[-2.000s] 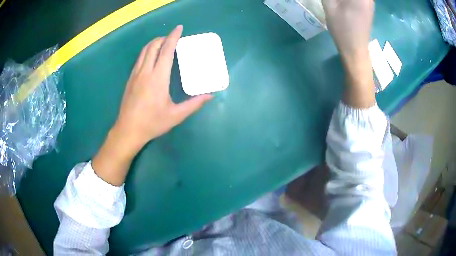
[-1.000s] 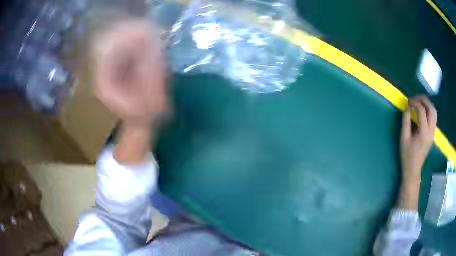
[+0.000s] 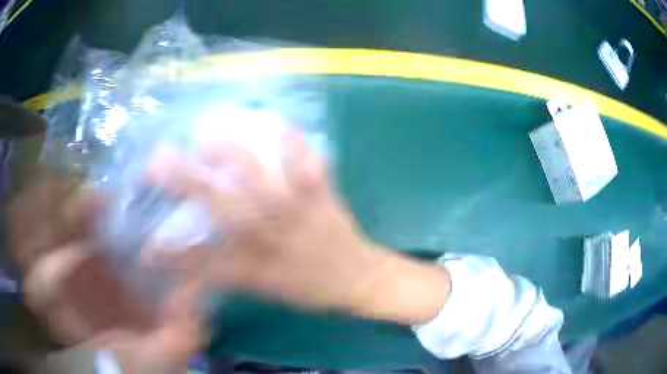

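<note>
My right hand (image 3: 292, 241), blurred, reaches left across the green bench top and holds a white unit (image 3: 245, 135) at a clear plastic bag (image 3: 128, 212). My left hand (image 3: 110, 292) is strongly blurred at the lower left, beside the lower part of the bag. Its fingers and its hold on the bag are unclear. Blur also hides how far the unit is inside the bag. More crinkled clear bags (image 3: 102, 109) lie behind, at the left end of the yellow strip.
A small white box (image 3: 585, 157) stands at the right on the green bench (image 3: 439, 161). Stacked thin white cards (image 3: 608, 264) lie nearer the right edge. Beyond the yellow strip (image 3: 409, 64) are a white unit (image 3: 505, 16) and a small white accessory (image 3: 616, 64).
The view has shifted. My right hand has moved from the yellow strip to the bag at left. The white unit and a clear bag are now between my hands.
</note>
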